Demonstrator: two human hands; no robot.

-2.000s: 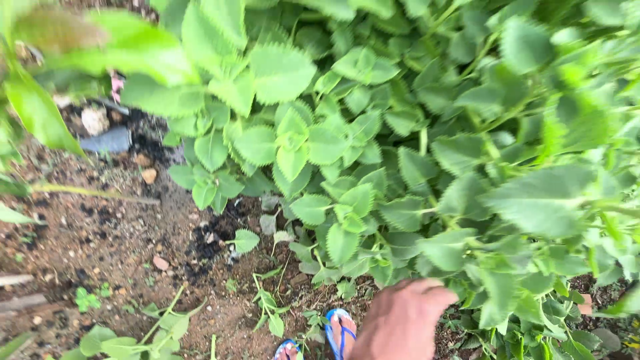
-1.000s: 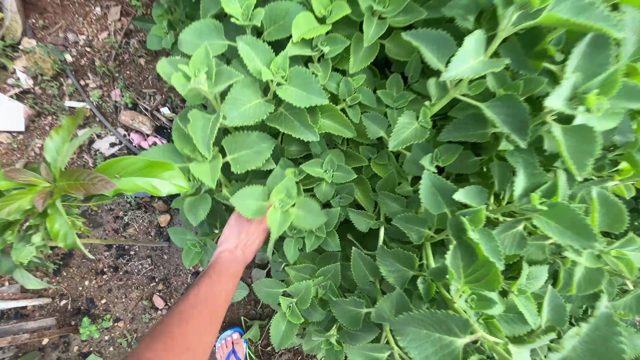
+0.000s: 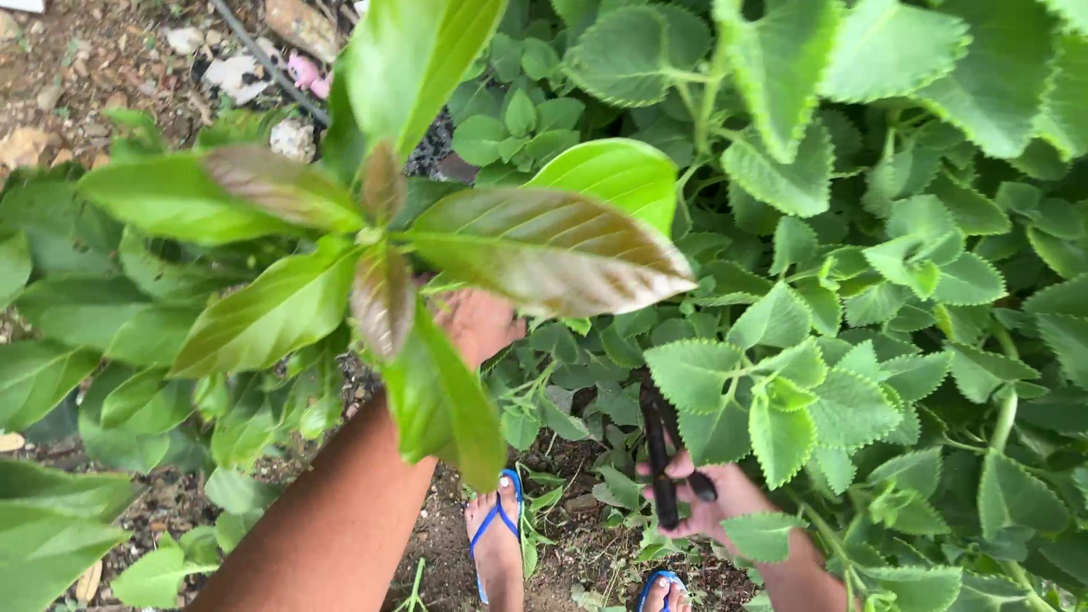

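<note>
My left hand (image 3: 476, 323) reaches in among the foliage at the middle, partly hidden under the broad leaves of a young plant (image 3: 374, 234) with green and bronze leaves; whether its fingers hold a stem cannot be seen. My right hand (image 3: 701, 501), lower right of the middle, is closed around the dark handles of a cutting tool (image 3: 661, 450), which look like those of pruning shears. The tool points up into the bushy plant with scalloped leaves (image 3: 778, 382), and its upper end is hidden by leaves.
Dense scalloped foliage fills the right side. More broad leaves (image 3: 102, 306) stand at the left. Bare soil with stones, a dark cable (image 3: 263, 59) and a pink object (image 3: 306, 75) lies at the upper left. My feet in blue flip-flops (image 3: 497, 535) are at the bottom.
My right hand with the dark tool has come into view. The left hand, earlier at a leafy shoot, is now partly behind the bronze-leaved plant, which looms larger as the view has shifted.
</note>
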